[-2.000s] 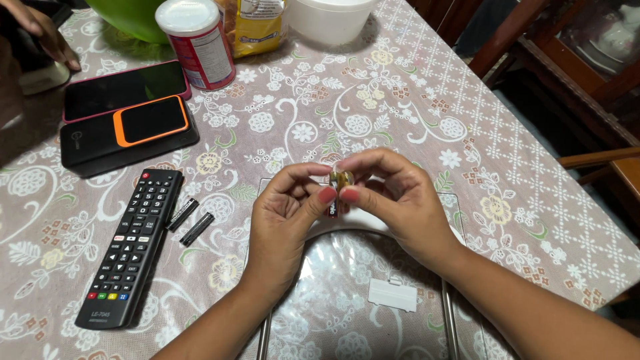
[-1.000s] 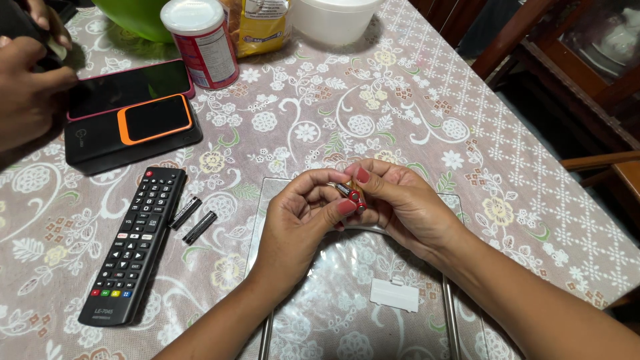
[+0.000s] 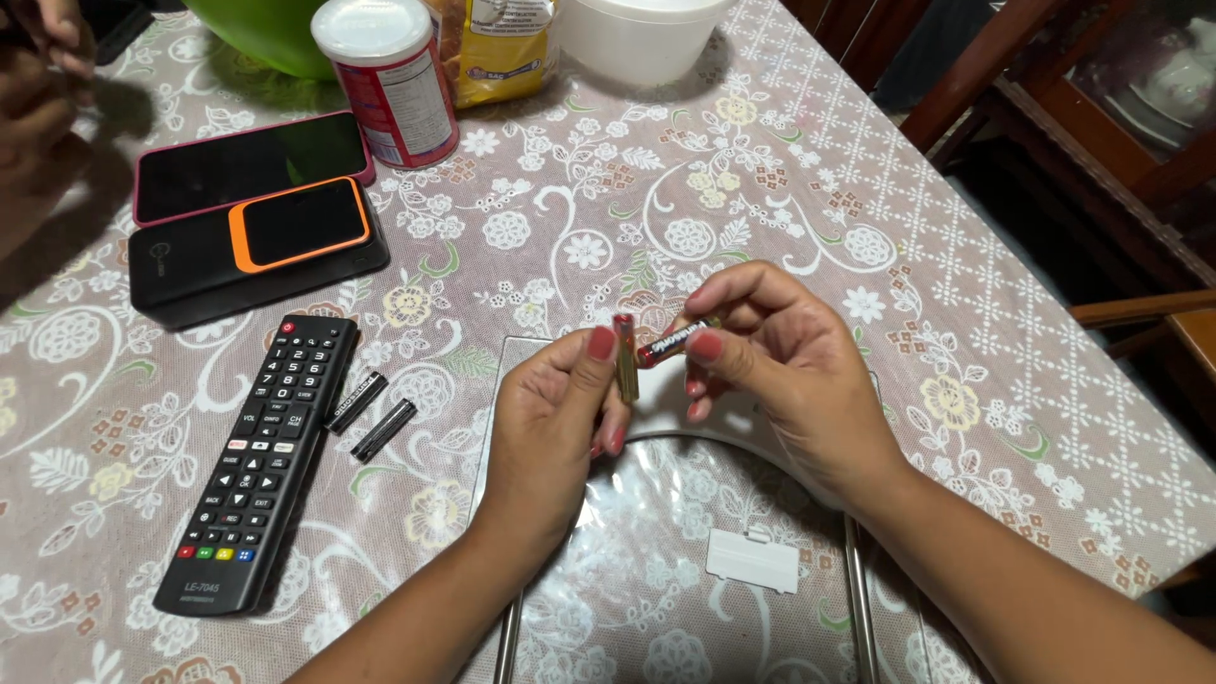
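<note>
My left hand (image 3: 560,408) grips an upright gold and red AAA-size battery (image 3: 627,359) between thumb and fingers. In my right hand (image 3: 779,361) a second Panasonic battery (image 3: 676,342) lies tilted, its red end close to the first one. Below my hands is a clear glass bathroom scale (image 3: 655,570) with a white curved part (image 3: 731,418) and metal bars. A small white battery cover (image 3: 752,560) lies on the glass. To the left, a black remote control (image 3: 256,465) lies face up, with two black batteries (image 3: 355,403) (image 3: 384,429) beside it.
A black case (image 3: 180,280) carries an orange-edged device (image 3: 304,223), beside a phone (image 3: 252,161). Behind stand a red can (image 3: 408,114), a yellow food packet (image 3: 503,57), a white tub (image 3: 641,38) and a green bowl (image 3: 275,38). Another person's hand (image 3: 38,123) is at upper left.
The two batteries, held together between my fingers before, are now apart, one in each hand. The other person's hands have moved at the upper left.
</note>
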